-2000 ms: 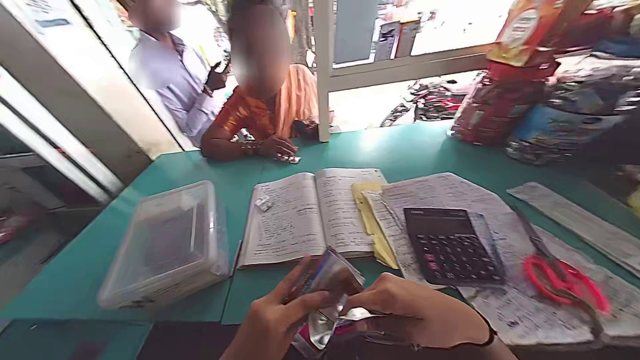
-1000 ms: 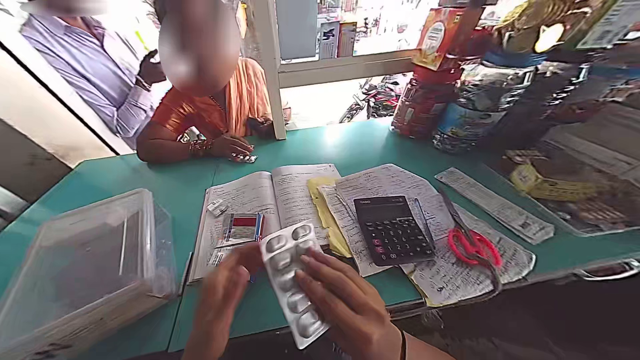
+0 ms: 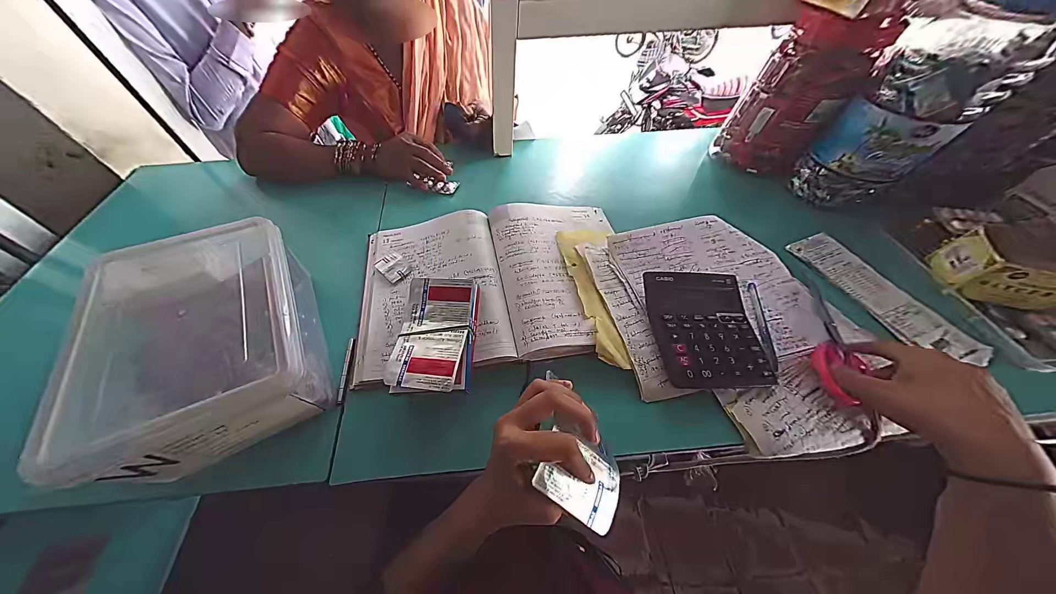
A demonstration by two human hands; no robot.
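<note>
My left hand (image 3: 549,445) holds a blister strip of tablets (image 3: 582,487), its printed foil side showing, in front of the counter's near edge. My right hand (image 3: 916,396) is at the red handles of a pair of scissors (image 3: 829,371), which lie on handwritten sheets; whether the fingers grip them is unclear. A black calculator (image 3: 705,330) and a pen (image 3: 761,323) rest on the papers. To their left is an open handwritten notebook (image 3: 544,280). A banded bundle of medicine strips (image 3: 435,334) and a small strip piece (image 3: 393,266) lie on its left page.
A clear lidded plastic box (image 3: 177,330) stands on the green counter (image 3: 247,194) at left, near a pen (image 3: 346,371). Across the counter, a person's hand (image 3: 412,161) rests by a small foil piece. Plastic jars (image 3: 874,148) stand at back right, with a tray of packets (image 3: 982,272) nearer.
The blister strip, earlier between both hands, is now in my left hand alone. My right hand has moved right to the scissors. The banded bundle, absent from the notebook two seconds ago, lies on it.
</note>
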